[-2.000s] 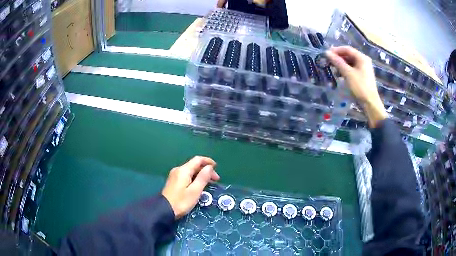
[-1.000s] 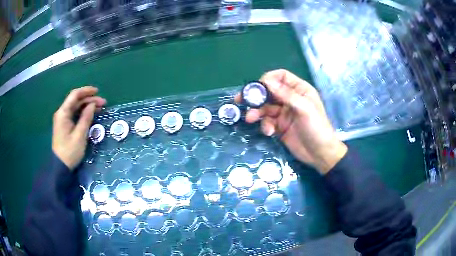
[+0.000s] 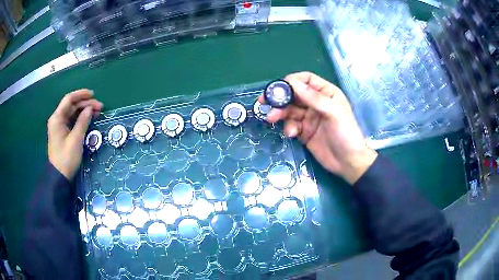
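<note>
My right hand (image 3: 328,117) holds a round component (image 3: 278,93) in its fingertips, black rim and paler centre towards me, above the right end of the back row. The clear working tray (image 3: 230,202) lies in front of me. Its back row holds several components with silvery-white rings, such as one at mid-row (image 3: 173,124); the rightmost is partly hidden by my right fingers. The pockets in the rows nearer me hold no components, and some glare white. My left hand (image 3: 71,131) is at the tray's back left corner, fingers curled, no part seen in it.
A clear filled tray stack (image 3: 158,24) stands behind the working tray, blurred. Glaring spare blister trays (image 3: 388,71) lie at the back right. A tall dark tray stack (image 3: 479,65) stands at the right edge. A white L-shaped mark (image 3: 449,144) is on the green mat.
My right hand has come from the filled stack to the working tray with a component. In the last second its black-rimmed face turned slightly. The view has tilted down; my left hand stays by the tray corner.
</note>
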